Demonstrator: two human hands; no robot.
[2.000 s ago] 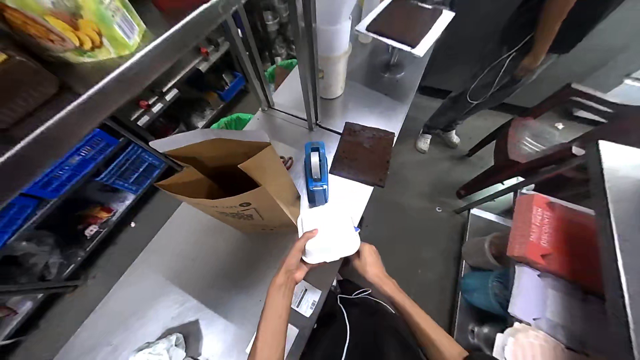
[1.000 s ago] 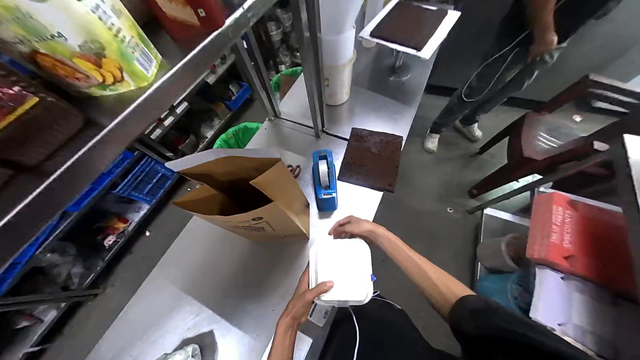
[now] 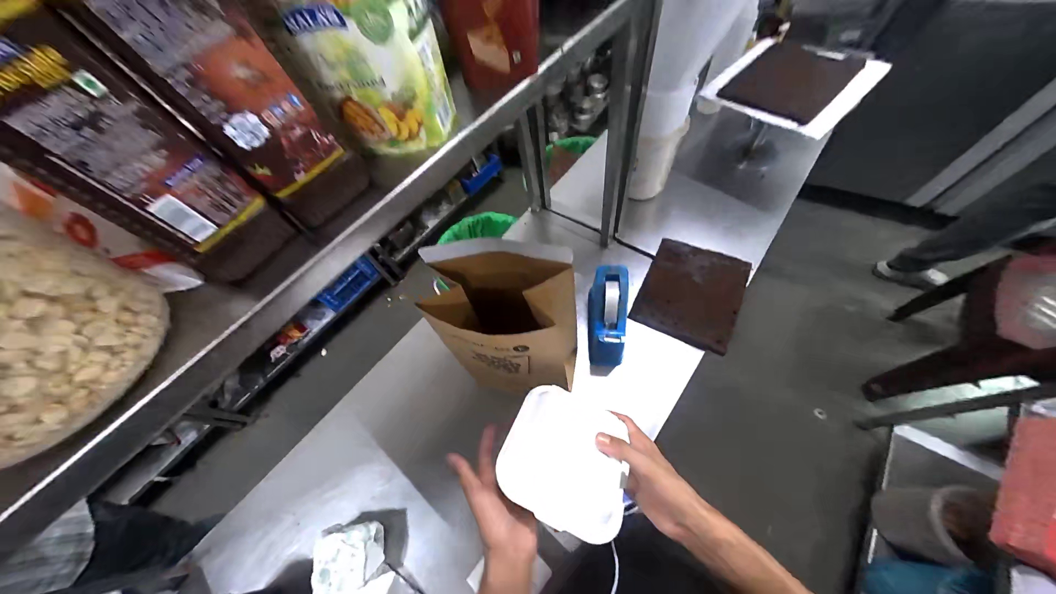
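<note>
My right hand [image 3: 652, 474] grips a white lidded takeaway container [image 3: 565, 462] by its right side, the thumb on top. At the container's left edge is my left hand [image 3: 499, 507], its fingers spread. Whether its palm touches the container is hard to tell. Just beyond stands an upright brown paper bag [image 3: 516, 330] with its mouth open. Right of the bag is a blue tape dispenser [image 3: 608, 318] with a roll of tape. A dark brown square slab [image 3: 693, 293] lies beside the dispenser at the edge of the steel counter [image 3: 388, 437].
A steel shelf [image 3: 330, 264] with packets and a bag of pale nuts [image 3: 66, 330] overhangs the left. Farther back, a raised white board [image 3: 800, 82] bears another dark slab. A crumpled wrapper [image 3: 351, 557] lies near the front. A person's leg [image 3: 973, 219] and a chair [image 3: 965, 330] are at right.
My left hand has let go of its thumb grip and spread its fingers. My right hand has moved from the container's far edge to grip its right side. The container is now tilted. The view has shifted.
</note>
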